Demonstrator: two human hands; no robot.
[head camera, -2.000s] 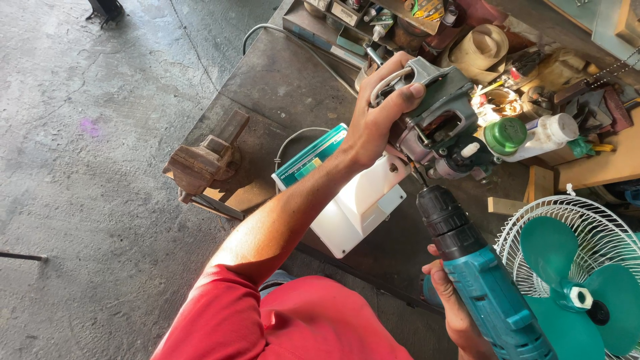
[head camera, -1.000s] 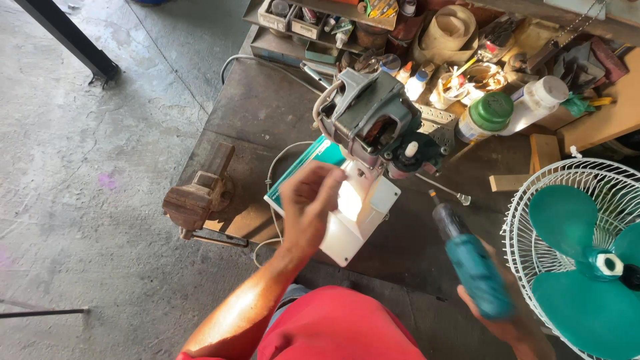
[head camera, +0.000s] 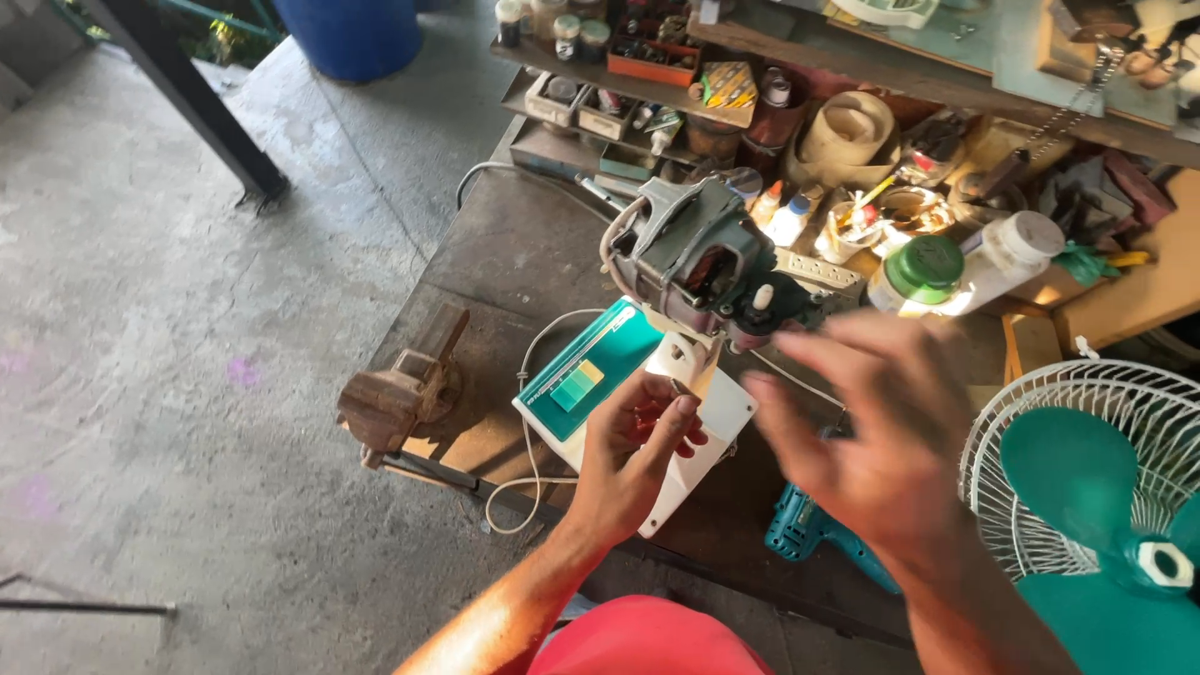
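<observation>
An uncovered fan motor (head camera: 694, 253) stands on a white stand neck above the fan's white and teal base (head camera: 600, 370). In front of the neck, my left hand (head camera: 642, 441) pinches a small dark piece, perhaps a screw, between thumb and forefinger. My right hand (head camera: 862, 422), blurred, is raised to the right of the motor with its fingers apart and nothing seen in it. Beneath it a teal cordless drill (head camera: 797, 525) lies on the dark bench, partly hidden by the hand and forearm. The teal fan blades (head camera: 1069, 459) rest in a white wire guard (head camera: 984, 469) at the right.
A rusty bench vise (head camera: 398, 394) sits at the bench's left edge. A white cord (head camera: 527, 431) loops beside the base. Behind the motor are a green-lidded jar (head camera: 923, 272), a white bottle (head camera: 1012, 248), a power strip (head camera: 820, 272) and shelves of small parts. A blue drum (head camera: 349, 37) stands beyond.
The drill, held in my right hand before, now lies on the bench. My right hand has risen beside the motor. My left hand, on the motor two seconds ago, is now lower, in front of the neck.
</observation>
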